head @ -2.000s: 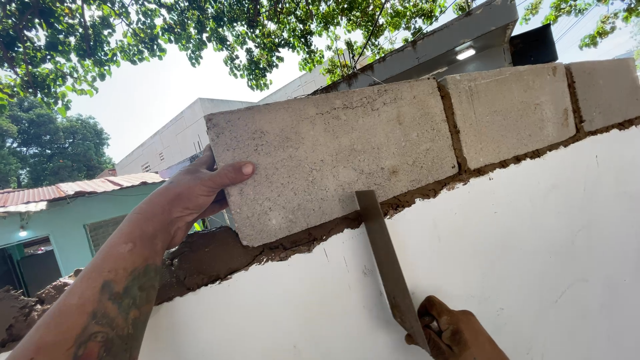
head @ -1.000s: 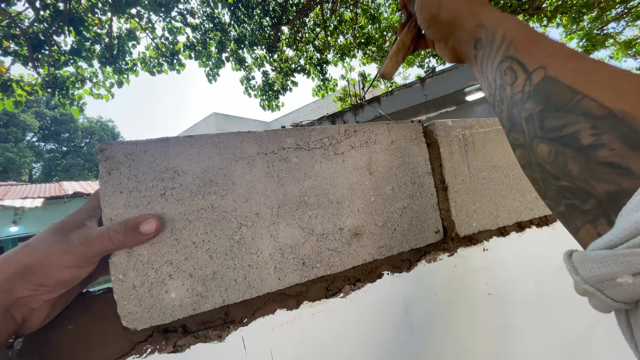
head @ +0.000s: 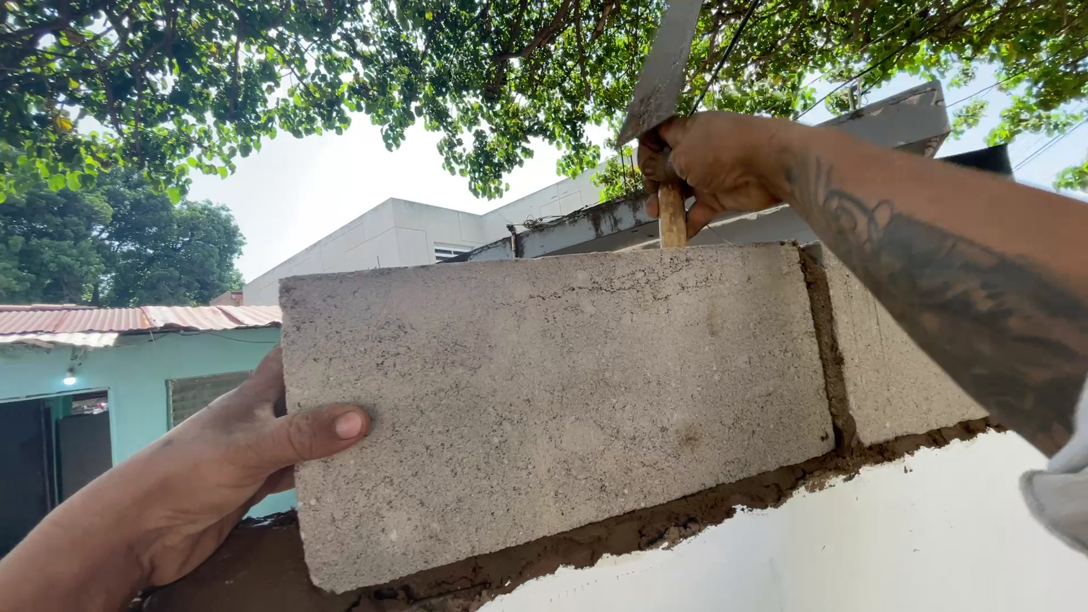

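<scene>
A grey concrete block (head: 552, 408) lies on wet brown mortar (head: 595, 544) along the top of a white wall (head: 850, 527). My left hand (head: 229, 459) grips its left end, the thumb on the near face and the fingers hidden behind. Above the block's top edge, my right hand (head: 714, 166) is closed around a masonry trowel (head: 663, 76), its metal blade upward and the wooden handle's end pointing down at the block. Whether the handle touches the block cannot be told. A mortar joint (head: 823, 340) separates this block from the neighbouring block (head: 892, 357) at the right.
More mortar (head: 238, 565) lies on the wall at the lower left. Leafy branches (head: 476, 76) hang overhead, with thin cables at the upper right. Behind the wall stand a turquoise house (head: 144, 374) with a corrugated roof (head: 127, 320) and a pale building (head: 365, 238).
My right hand has gone from below the block, where the trowel's blade was against the mortar edge, to above the block, with the handle now downward. My left hand has stayed at the block's left end.
</scene>
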